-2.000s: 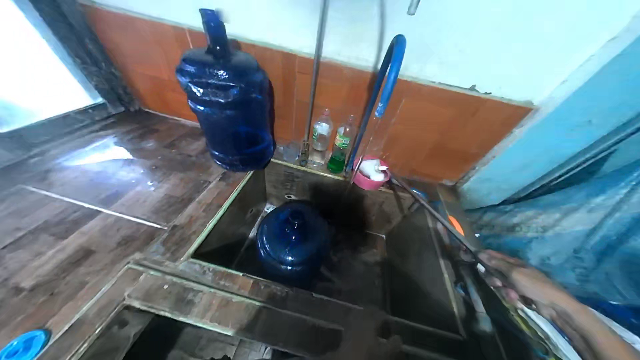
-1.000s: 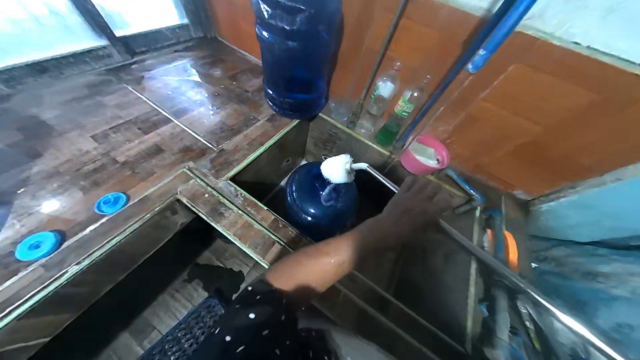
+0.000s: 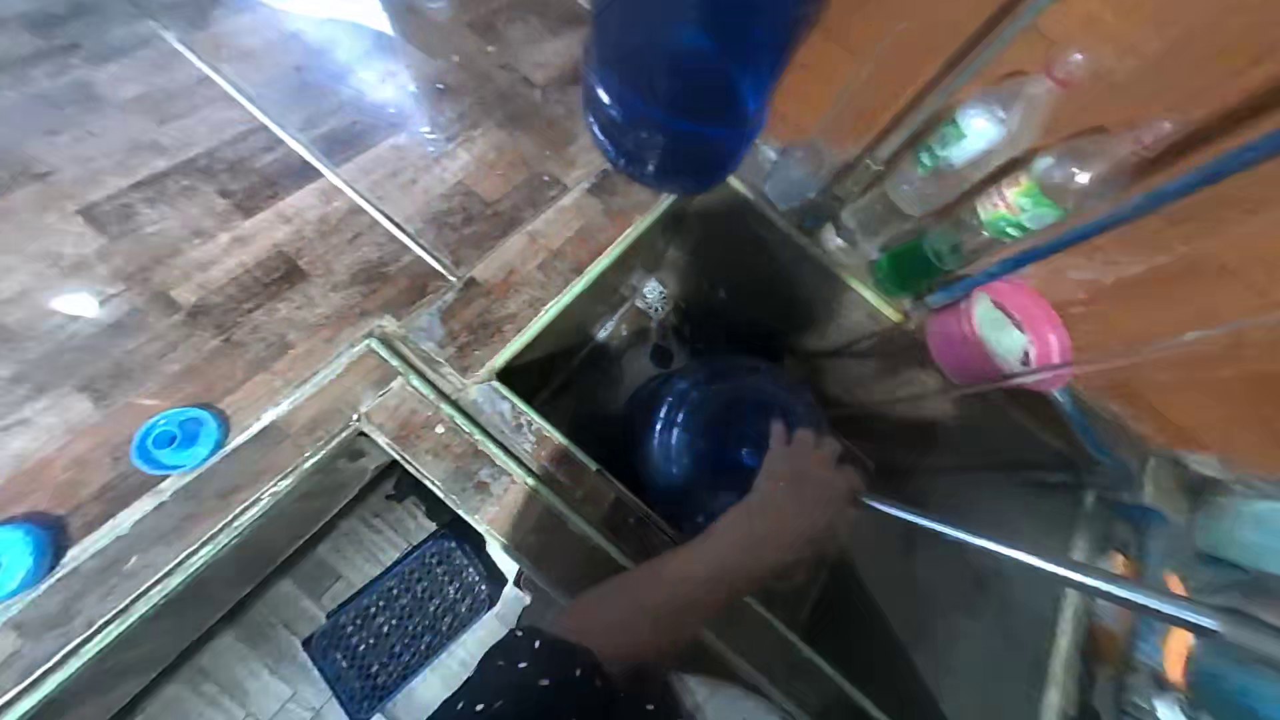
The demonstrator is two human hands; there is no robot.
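My left hand (image 3: 810,475), slightly blurred, is over the right side of a blue plastic water jug (image 3: 690,430) standing in a dark sink basin (image 3: 960,560). A shiny metal rod (image 3: 1020,560) runs from beside this hand toward the right edge; its far end is hidden near the hand and jug. Whether my fingers grip the jug's neck or the rod cannot be told. The white head seen on the rod earlier is not visible. My right hand is out of view. Another blue water jug (image 3: 690,90) stands at the basin's far corner.
Two clear plastic bottles (image 3: 1060,190) with labels and a pink tub (image 3: 1050,330) stand along the orange wall beside a blue pipe (image 3: 1130,215). Blue round lids (image 3: 180,440) lie on the wood-pattern ledge. A dark perforated mat (image 3: 405,620) lies in the lower recess.
My left hand has moved from the rod area right of the jug onto the jug's right side. The rod's white head, above the jug a second ago, is out of sight. The view has moved closer.
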